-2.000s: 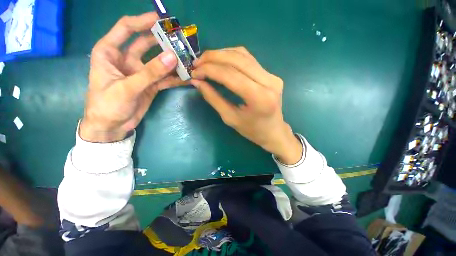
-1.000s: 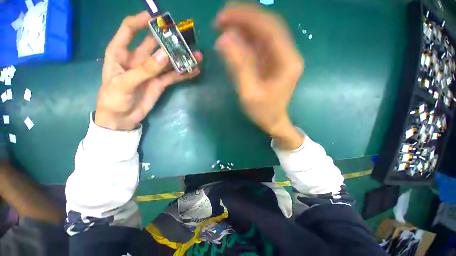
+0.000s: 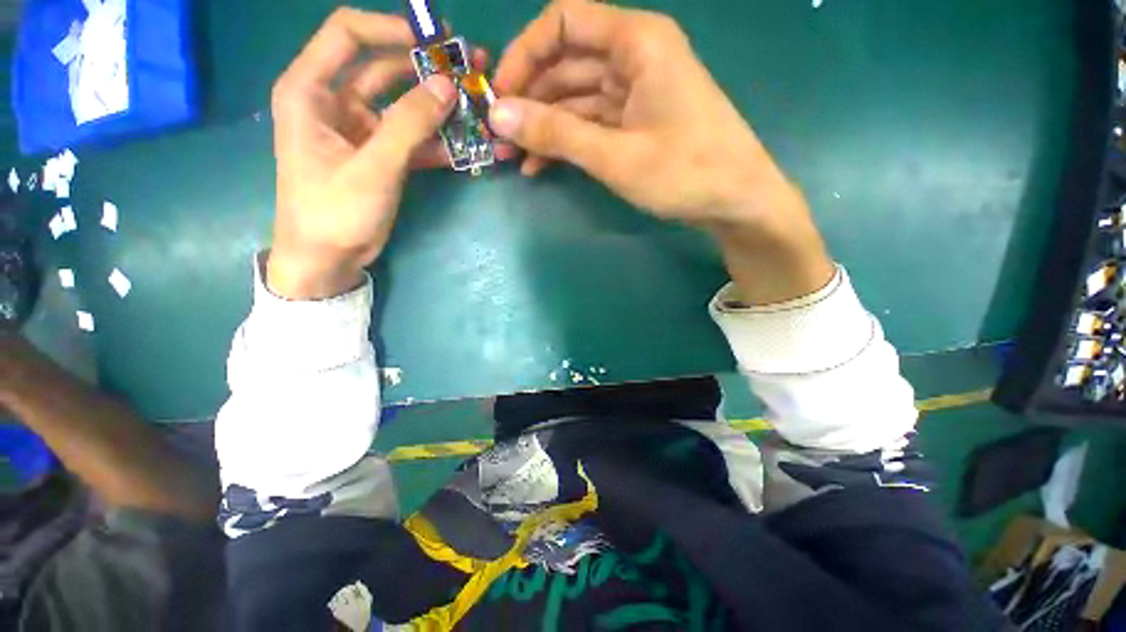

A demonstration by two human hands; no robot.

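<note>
The small housing, a clear-to-silver rectangular frame with its open side up, is held above the green bench. My left hand grips it, thumb on its upper middle, other fingers behind. A dark strip with a white face sticks out from its top end, cut off by the picture's edge. The orange flex cable shows at its right side. My right hand holds this flex piece at the housing's right edge between thumb and index finger; the fingertips partly hide it.
A blue bin with white pieces stands at upper left, with loose white squares below it. A black tray of small units is at right. Another person's arm is at lower left. Tiny scraps lie near the bench's front edge.
My right hand, blurred and away from the housing a second ago, is back at its right side and on the flex piece. My left thumb has moved up onto the housing. The view has shifted.
</note>
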